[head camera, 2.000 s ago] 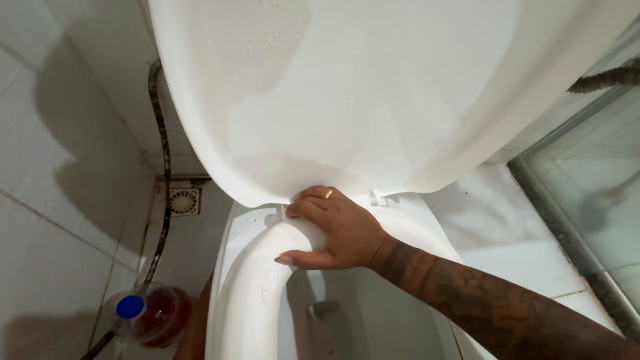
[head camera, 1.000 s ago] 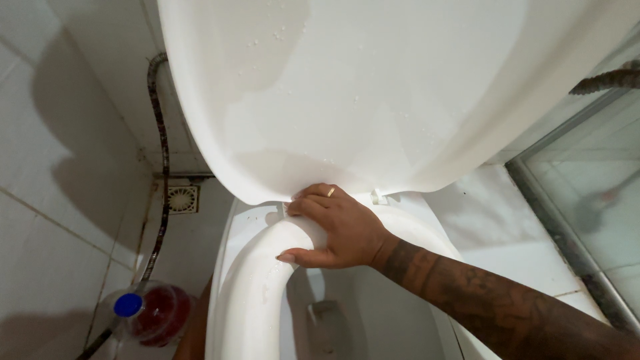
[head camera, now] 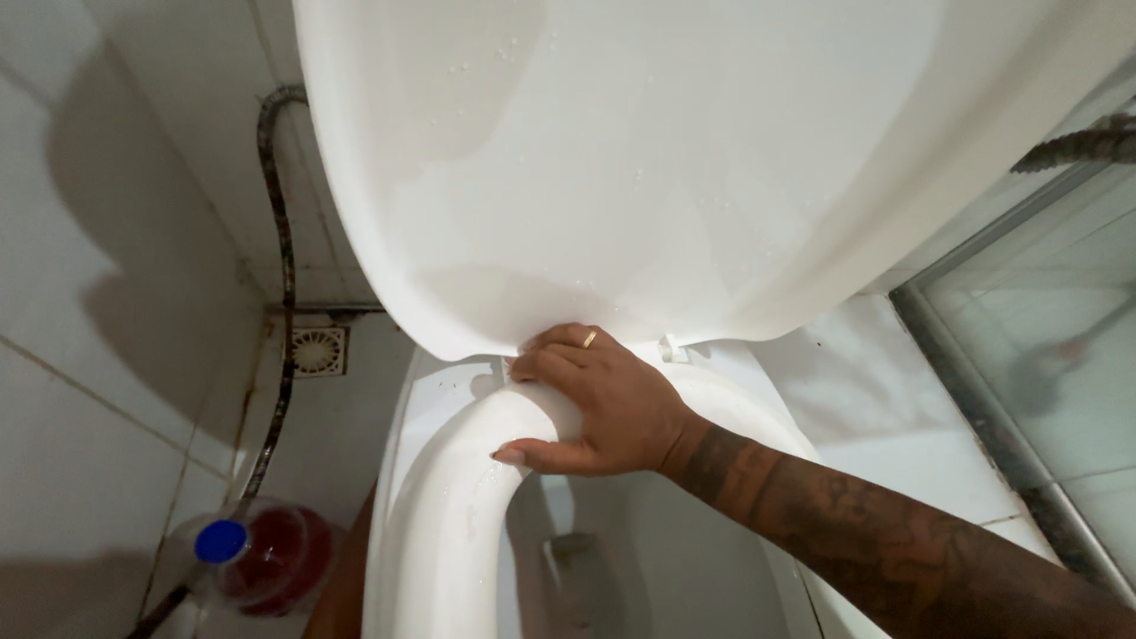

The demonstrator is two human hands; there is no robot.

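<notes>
My right hand [head camera: 603, 404], with a gold ring, lies over the rear of a white toilet seat [head camera: 448, 524], thumb at the inner edge and fingers at the left hinge area. Whether it grips the seat is unclear. Behind the hand the toilet lid [head camera: 621, 177] stands raised, with water drops on its surface. A white hinge piece [head camera: 672, 348] shows right of the fingers. Below the hand the toilet bowl [head camera: 692, 541] is visible through the seat opening. My left hand is out of view.
On the left, a plastic bottle of red liquid with a blue cap [head camera: 220, 541] stands near a dark flexible hose [head camera: 282, 231]. A floor drain [head camera: 318, 351] lies by the tiled wall. At the right are a metal-framed glass panel [head camera: 1056, 328] and a corrugated hose [head camera: 1078, 149].
</notes>
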